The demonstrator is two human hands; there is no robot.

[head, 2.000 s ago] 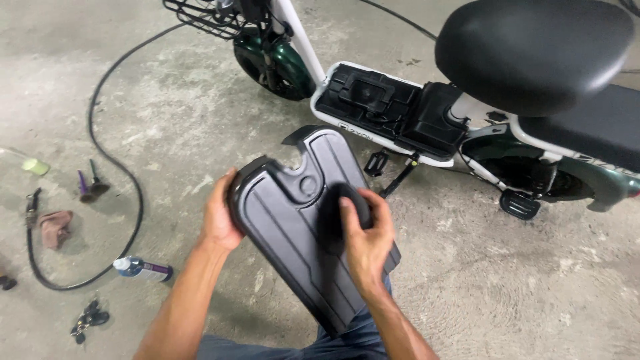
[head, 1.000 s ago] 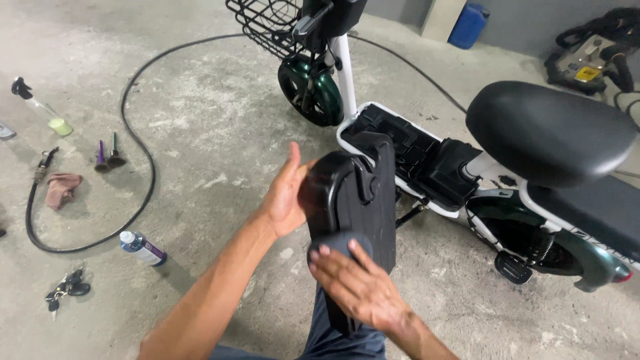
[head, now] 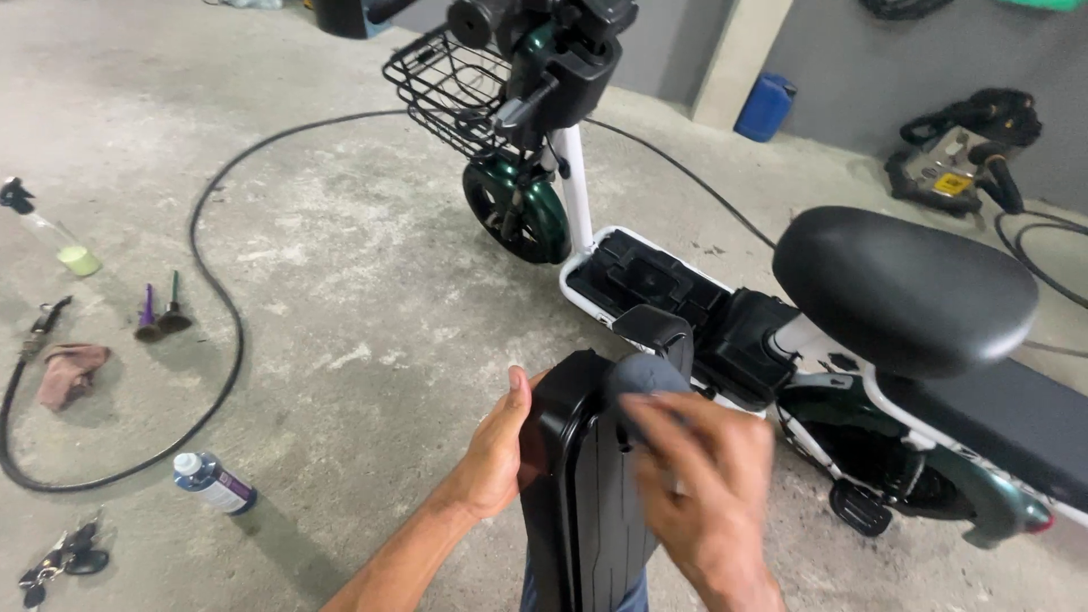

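A black plastic cover panel (head: 586,476) stands on edge above my legs, its ribbed face turned to the right. My left hand (head: 497,450) grips its left side near the top, thumb raised. In my right hand (head: 710,476), slightly blurred, is a dark round applicator pad (head: 648,376), pressed against the panel near its upper end. Beyond the panel stands an electric scooter (head: 578,191) with a white frame and green fenders. Its floorboard bay (head: 650,280) shows black parts inside, and a black saddle (head: 905,289) sits above the right end.
A black hose (head: 238,340) loops over the concrete floor. At left lie a spray bottle (head: 78,257), two brushes (head: 161,319), a brown cloth (head: 72,374), a capped bottle (head: 214,484) and keys (head: 64,561). Near the wall are a blue jerrycan (head: 766,106) and a machine (head: 960,161).
The panel has turned from lying with its broad face up to standing on edge. The pad in my right hand has moved up to the panel's top end. The view has shifted.
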